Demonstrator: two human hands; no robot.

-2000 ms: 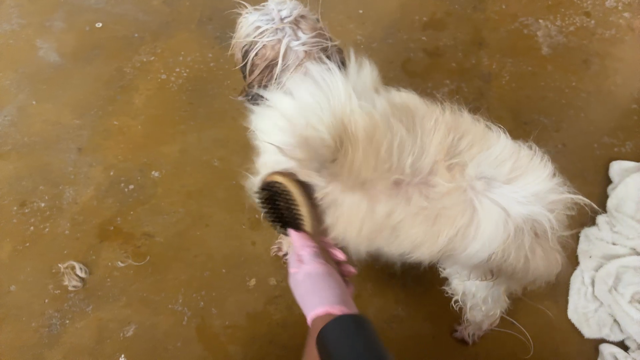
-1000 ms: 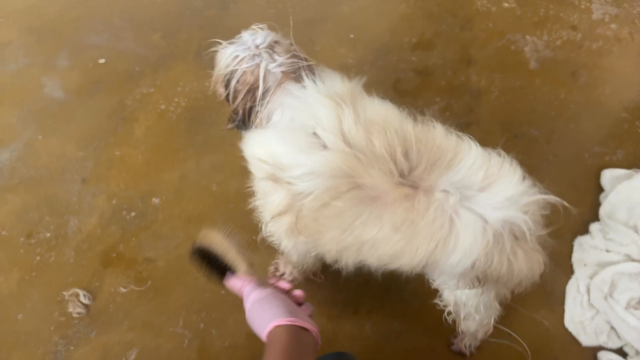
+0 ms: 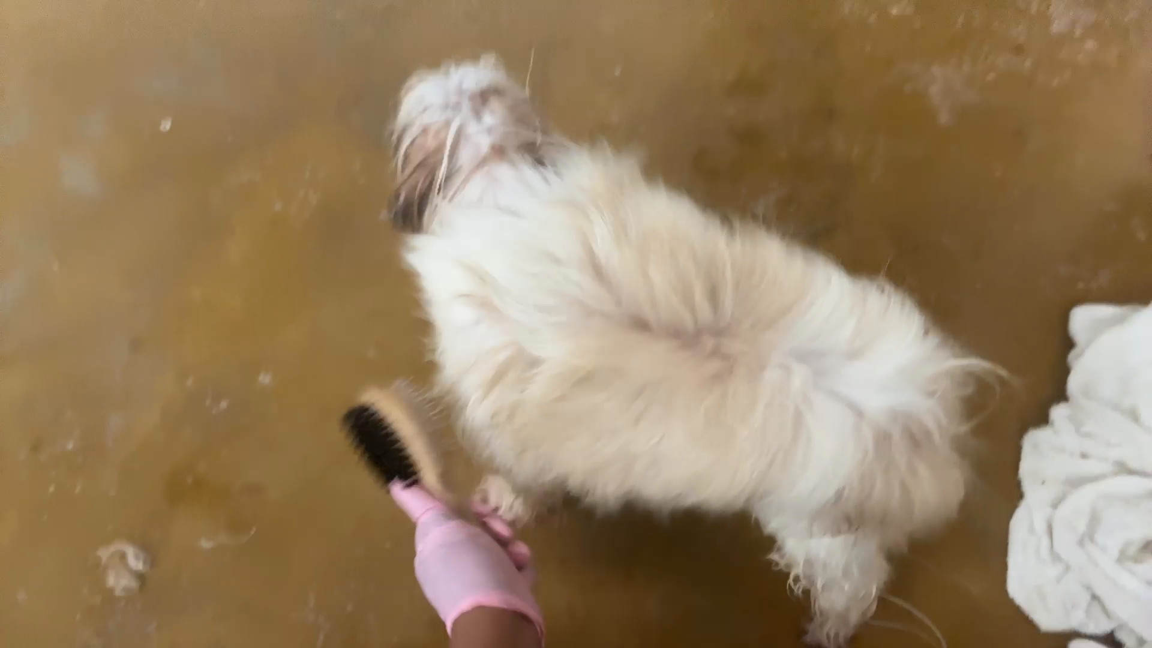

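A long-haired dog [image 3: 684, 360], cream and white with a brown-and-white head, stands on the floor, its head toward the upper left and its rump at the right. My right hand [image 3: 472, 549], in a pink glove, grips an oval wooden brush [image 3: 396, 436] with dark bristles facing left. The brush is beside the dog's front end, low on the near side, and blurred at its edge. One front paw [image 3: 502, 499] shows just beyond my fingers. The dog's face is turned away and hidden. My left hand is out of view.
The floor [image 3: 225, 297] is brown and mottled, with a wet-looking sheen. A crumpled white towel [image 3: 1093, 486] lies at the right edge, near the dog's rump. A small tuft of hair [image 3: 123, 567] sits on the floor at the lower left.
Two seconds ago the brush was against the dog's near side; by one second ago it had moved off to the left. Since then my right hand has shifted slightly toward the dog.
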